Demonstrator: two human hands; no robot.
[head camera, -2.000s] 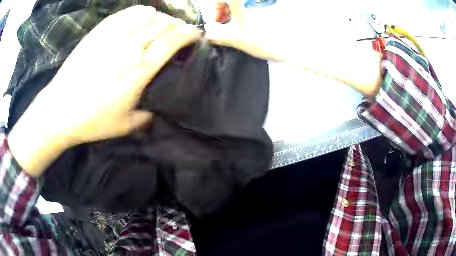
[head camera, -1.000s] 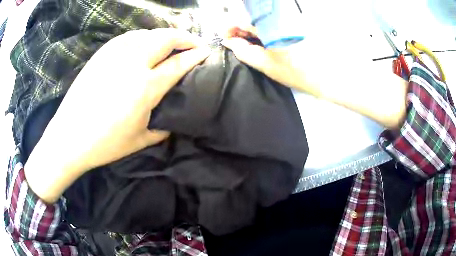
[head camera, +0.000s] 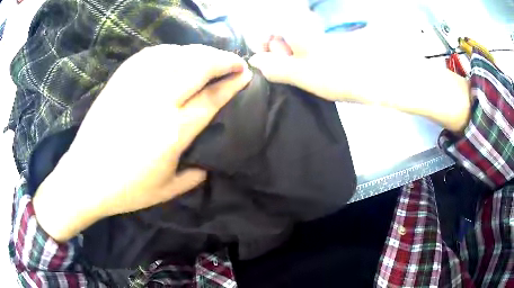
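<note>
A dark plaid garment (head camera: 62, 62) with pale and yellowish check lines lies at the upper left. Its plain black lining (head camera: 287, 152) drapes in folds below my hands and over the table's front edge. My left hand (head camera: 146, 124) lies over the garment, its fingertips pinching the cloth edge at the top centre, its thumb lower on the lining. My right hand (head camera: 282, 64) pinches the same edge right beside my left fingertips. Glare washes out the right fingers, and the pinched spot is too small to read.
Scissors with red-orange and yellow handles (head camera: 455, 63) lie at the upper right, by my right sleeve. A ruler scale (head camera: 403, 177) runs along the front edge of the white tabletop (head camera: 389, 126). A blue curved object (head camera: 345, 27) lies beyond my right hand.
Both hands stay together at the cloth edge and have shifted right and slightly down in view. The lining has spread further right, and more plaid shows at the upper left.
</note>
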